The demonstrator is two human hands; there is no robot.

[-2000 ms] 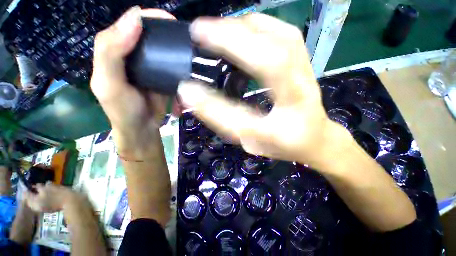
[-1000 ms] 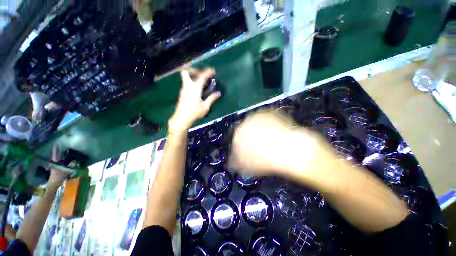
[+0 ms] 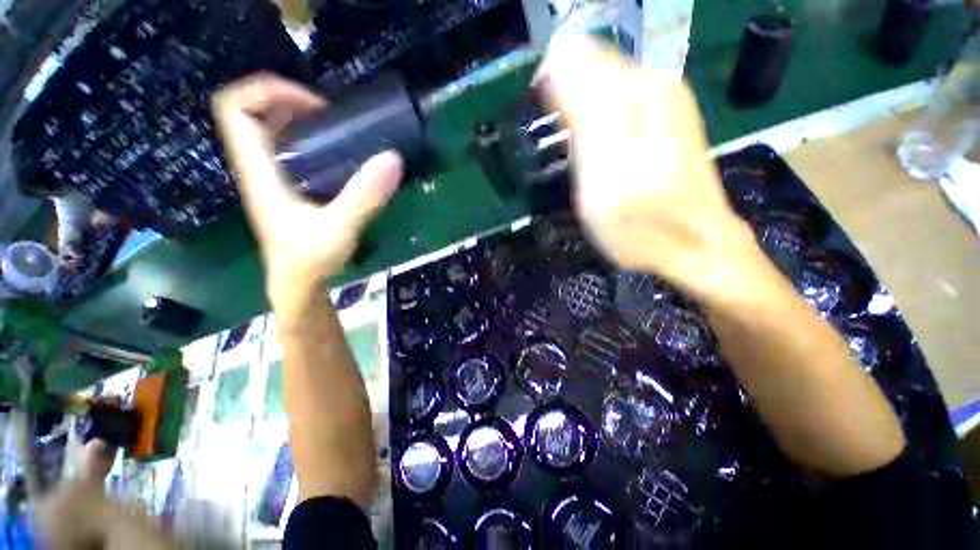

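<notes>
My left hand (image 3: 306,210) grips a matte black cylinder (image 3: 360,127) in the air over the green belt. My right hand (image 3: 639,161), blurred, is raised to the right of it, apart from the cylinder. At its fingertips is a glossy black end part (image 3: 546,134) with pale highlights; its outline merges with a dark shape behind. A large black blister tray (image 3: 634,419) lies below my hands, with shiny round discs (image 3: 489,451) in pockets at its left. My right forearm covers part of the tray.
Black cylinders (image 3: 761,59) stand on the green belt (image 3: 699,91), and another (image 3: 170,315) lies at left. Stacked blister trays (image 3: 140,118) are beyond. A neighbour's hand (image 3: 91,473) is near an orange block (image 3: 159,410). Printed sheets (image 3: 231,397) lie left, cardboard (image 3: 870,204) right.
My left hand, earlier reaching over the belt, now holds a cylinder higher up. My right hand has risen from the tray towards the belt. The standing belt cylinders appear farther left.
</notes>
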